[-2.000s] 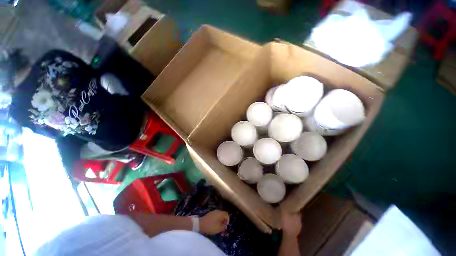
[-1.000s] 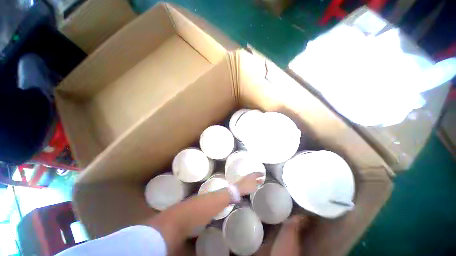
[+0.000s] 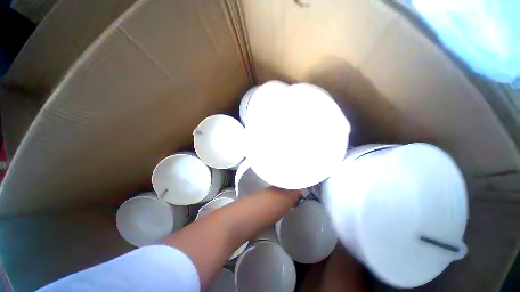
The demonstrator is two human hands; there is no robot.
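Observation:
Several stacks of off-white bowls (image 3: 181,179) stand in a deep brown carton (image 3: 165,68). A wide bowl (image 3: 296,137) at the centre is washed out by glare. Another wide bowl stack (image 3: 407,214) at the right tilts towards me, with a dark slot near its rim. My left hand (image 3: 285,198) reaches between the stacks, just below the glaring bowl; its fingers are hidden. My right hand (image 3: 344,268) is dark and blurred at the bottom, beside the right stack's lower left side; its fingers cannot be made out.
The carton's tall walls surround the bowls. Pale bluish-white wrapping (image 3: 479,37) lies outside the carton at the top right. Smaller bowl stacks (image 3: 145,219) stand at the left and bottom. An open carton flap shows at the upper left.
My view has moved closer into the carton. My left hand has gone deeper between the stacks, under the wide bowl. The right stack appears larger and more tilted.

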